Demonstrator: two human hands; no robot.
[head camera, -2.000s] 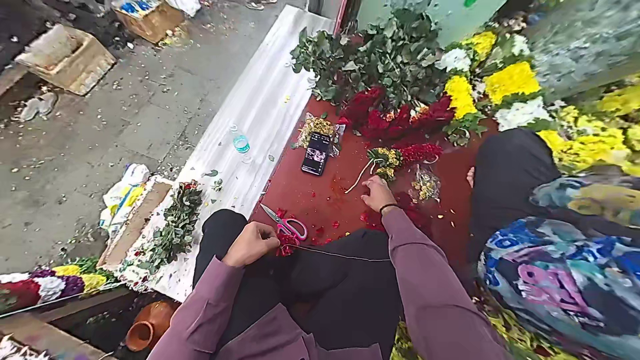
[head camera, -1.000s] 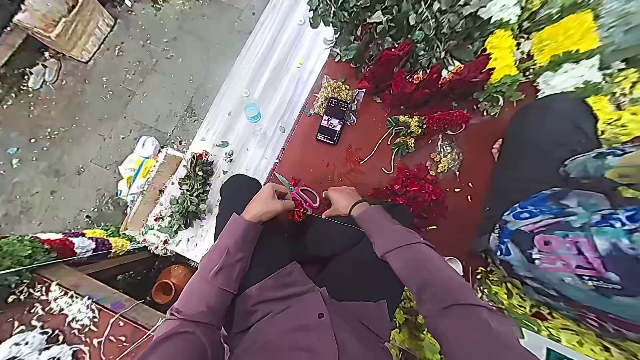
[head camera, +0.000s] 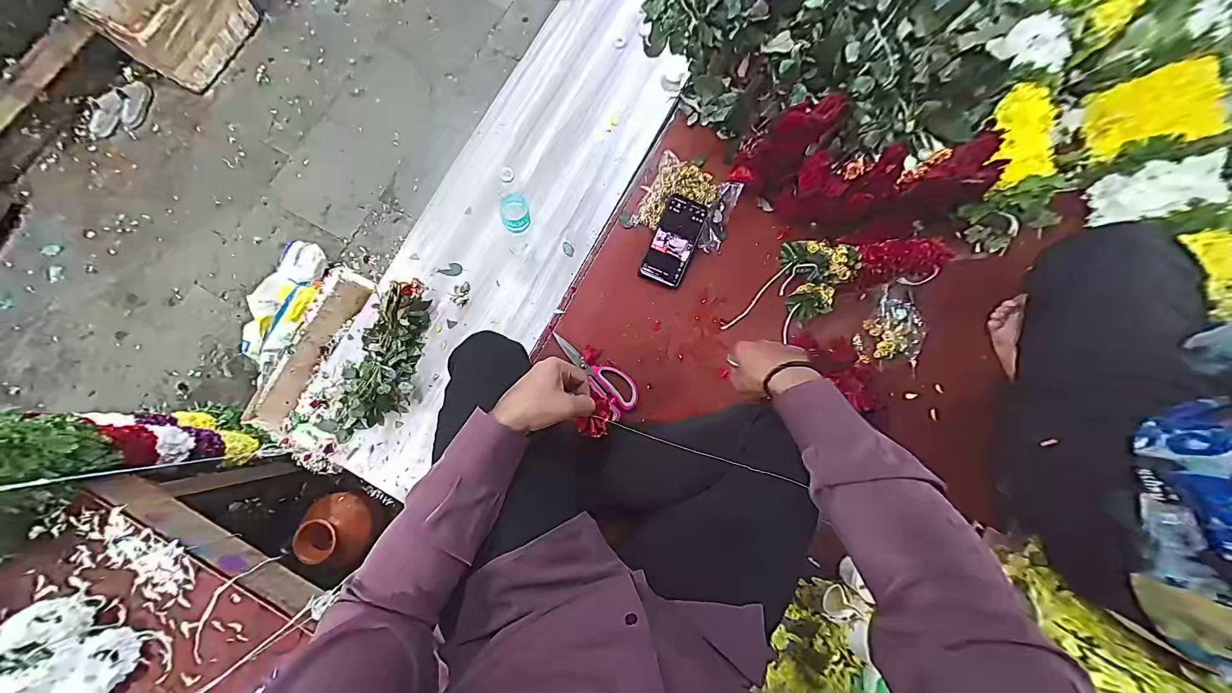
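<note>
My left hand (head camera: 547, 395) pinches a short red flower string (head camera: 595, 416) above my lap; a thin thread (head camera: 707, 449) runs from it across my thighs toward my right forearm. Pink-handled scissors (head camera: 611, 383) lie just beside the left fingers, blades pointing up and left. My right hand (head camera: 765, 368), with a dark band at the wrist, is over the red surface near loose red petals (head camera: 845, 377); whether its curled fingers hold a petal is unclear. Beyond it lies a bundle of red and yellow flowers (head camera: 833, 262) with white string ends. A smartphone (head camera: 676, 241) lies farther up.
Another person's dark-clothed leg (head camera: 1097, 404) and bare foot are at the right. Red garlands (head camera: 866, 178) and leafy stems (head camera: 866, 58) lie at the top. A water bottle (head camera: 514, 204) stands on the white sheet (head camera: 481, 260); a clay pot (head camera: 334, 527) sits lower left.
My right hand was close to my left hand and the scissors one second ago; it has moved right, toward the loose petals. The left hand remains by the scissors.
</note>
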